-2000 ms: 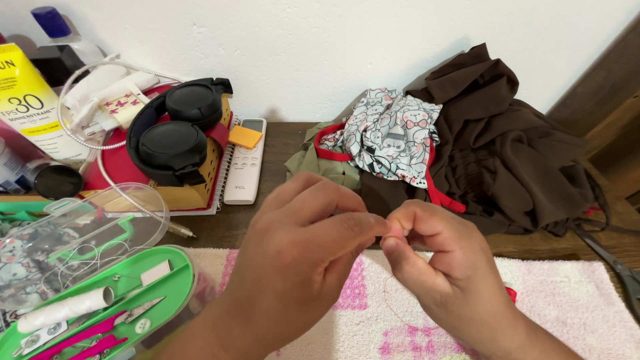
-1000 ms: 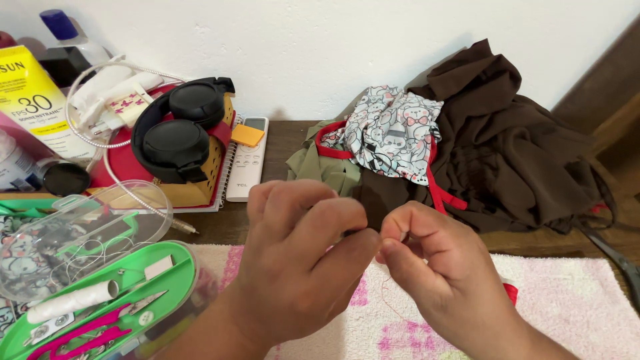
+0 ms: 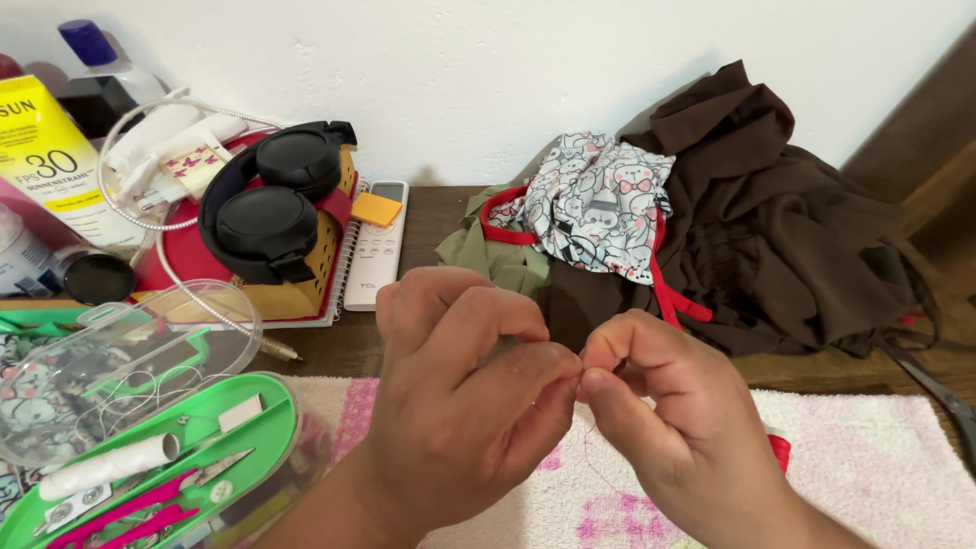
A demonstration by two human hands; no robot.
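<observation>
My left hand (image 3: pixel 473 404) and my right hand (image 3: pixel 663 412) meet fingertip to fingertip over a pink and white towel (image 3: pixel 846 442). Thumb and forefinger are pinched together on each. A thin red thread (image 3: pixel 593 457) hangs below the fingertips onto the towel. Whatever else lies between the fingertips is too small or hidden to tell. Part of a red thread spool (image 3: pixel 778 451) shows behind my right wrist. At the lower left, a green sewing kit tray (image 3: pixel 278 404) holds a roll of white thread (image 3: pixel 110 467), small pink-handled scissors (image 3: pixel 137 507) and a white button (image 3: pixel 222 491).
Black headphones (image 3: pixel 267 225) rest on a box beside a white remote control (image 3: pixel 377 259) with an orange block (image 3: pixel 376 210). Printed cloth with red trim (image 3: pixel 598 206) and dark brown fabric (image 3: pixel 801 229) are heaped by the wall. Large dark scissors (image 3: pixel 934 389) lie at the right edge.
My left hand's fingers have shifted slightly, and the two hands' fingertips, a little apart one second ago, now touch.
</observation>
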